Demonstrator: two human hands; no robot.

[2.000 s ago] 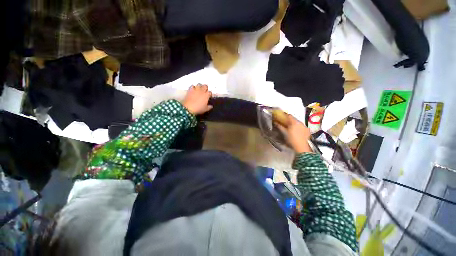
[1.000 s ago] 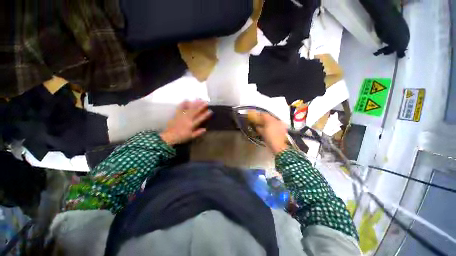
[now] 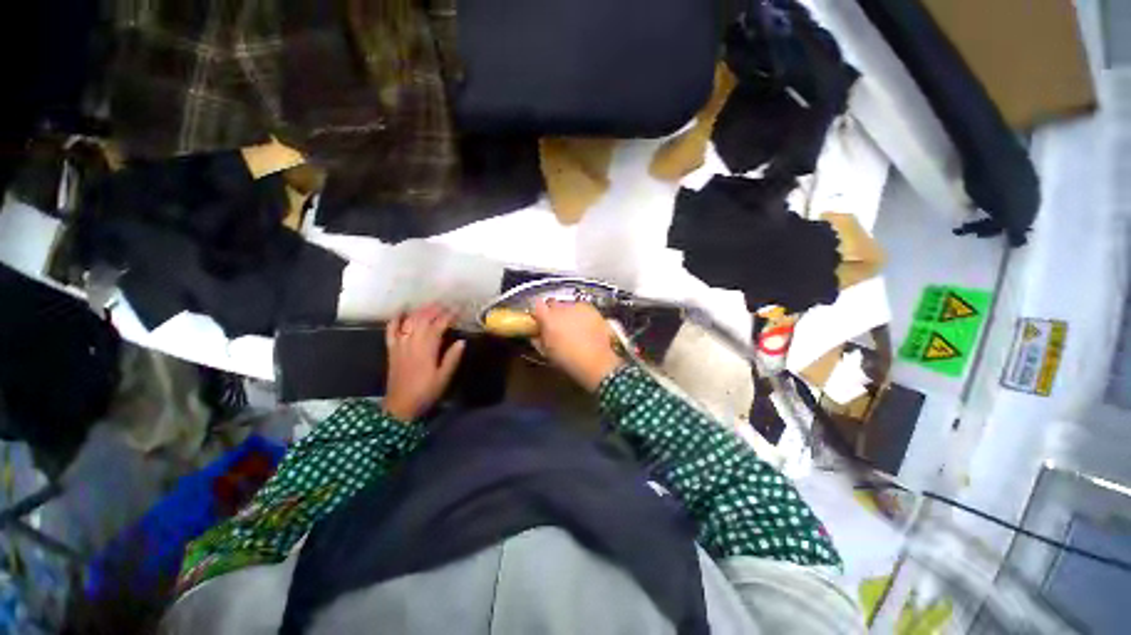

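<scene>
A dark curved cut piece [image 3: 329, 361] lies on the pale table in front of me. My left hand [image 3: 421, 357] rests flat on its right part with fingers spread. My right hand [image 3: 573, 337] is closed on the tan handle of the steam iron [image 3: 510, 323]. The iron's rounded metal edge shows around the handle, and its body hides part of the dark cloth under it. More dark cloth shows behind and to the right of the iron. My head covering hides the near part of the work.
Black interlining stacks [image 3: 755, 242] lie at the far side. Plaid panels [image 3: 273, 75] are heaped at upper left, beside a padded dark board [image 3: 583, 62]. Red-handled scissors [image 3: 774, 342] lie right of the iron. The iron's hose [image 3: 819, 434] runs off right.
The iron in my right hand has moved left, close to my left hand. My left hand has moved a little left and nearer to me. The whole view has shifted with my head.
</scene>
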